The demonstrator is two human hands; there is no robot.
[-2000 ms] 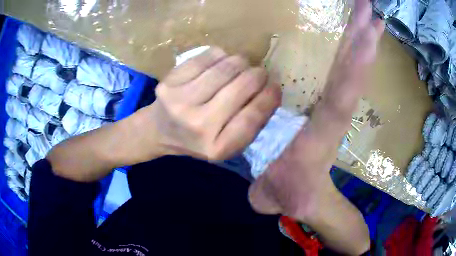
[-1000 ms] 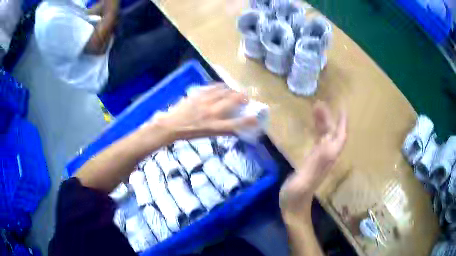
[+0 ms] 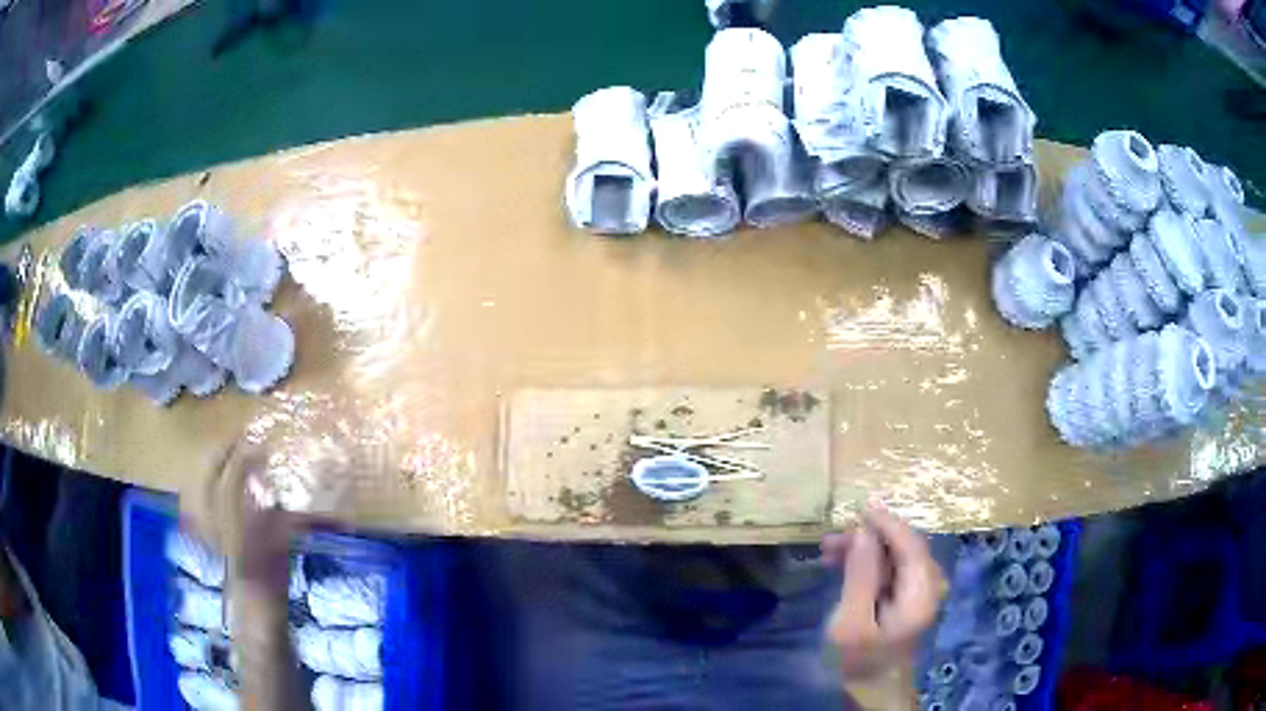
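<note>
My left hand [image 3: 239,507] is a blur at the bench's near edge, over the left blue crate; whether it holds anything cannot be told. My right hand [image 3: 886,581] is at the near edge on the right, fingers curled, with no part visible in it. Between them a brown cardboard pad [image 3: 576,452] with dark stains lies on the bench. On it are an oval glue dish [image 3: 671,478], bluish inside, and several thin pale sticks [image 3: 722,442]. Tube-shaped parts [image 3: 611,160] are piled at the back, open mouths toward me. Ruffled parts [image 3: 1132,389] lie stacked in ridged columns at the right.
More pale grey open-mouthed parts [image 3: 139,333] stand grouped on the bench's left. A blue crate [image 3: 393,611] with parts in rows is below left. A second blue crate [image 3: 1062,597] with ring-like ends up is below right. A green belt [image 3: 417,70] runs behind the bench.
The view has swung from the left crate to the bench's middle. The pale part seen at my left hand is no longer visible. My hands have moved far apart.
</note>
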